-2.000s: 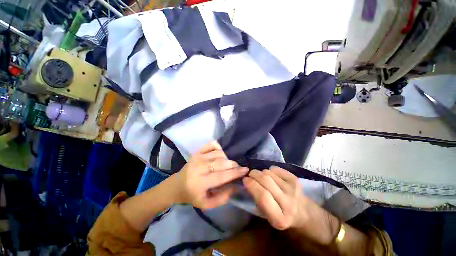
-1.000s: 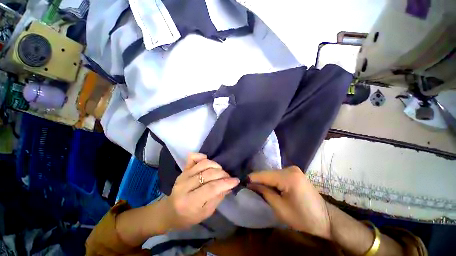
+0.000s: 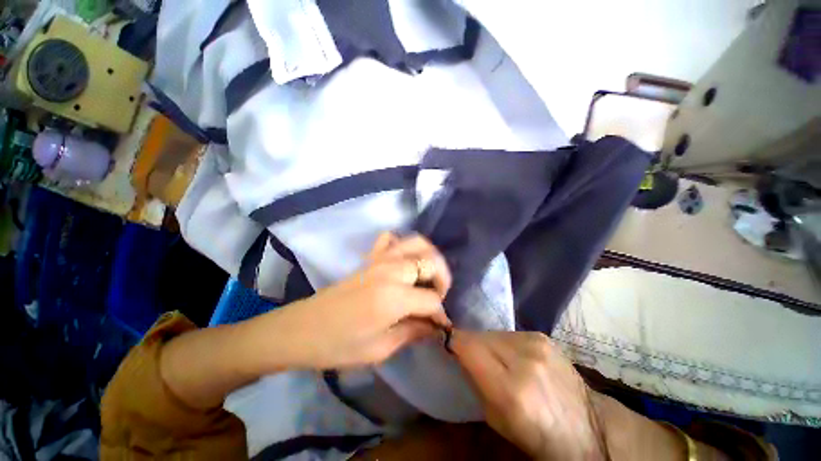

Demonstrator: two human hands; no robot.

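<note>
The pale grey-blue garment body (image 3: 333,126) with dark seam bands lies heaped over the table and down into the lap. A dark panel (image 3: 495,194) lies on it, folded, reaching right towards the machine. My left hand (image 3: 396,293), with a ring, and my right hand (image 3: 531,387) meet at the garment's near edge. Their fingertips pinch a small dark bit of cloth between them. The fingers hide most of that edge. A small pale patch (image 3: 432,187) shows at the dark panel's left edge.
The cream sewing machine head (image 3: 752,99) stands at the upper right. Measuring tape marks (image 3: 702,374) run along the table's front edge. A yellowish machine part (image 3: 76,72) and a purple cone (image 3: 72,158) are at the left. A blue basket (image 3: 241,304) is below the cloth.
My left hand has moved up and right, its fingers now curled above the right fingertips. The view has shifted, so the machine head sits further right. Both hands stay at the cloth edge.
</note>
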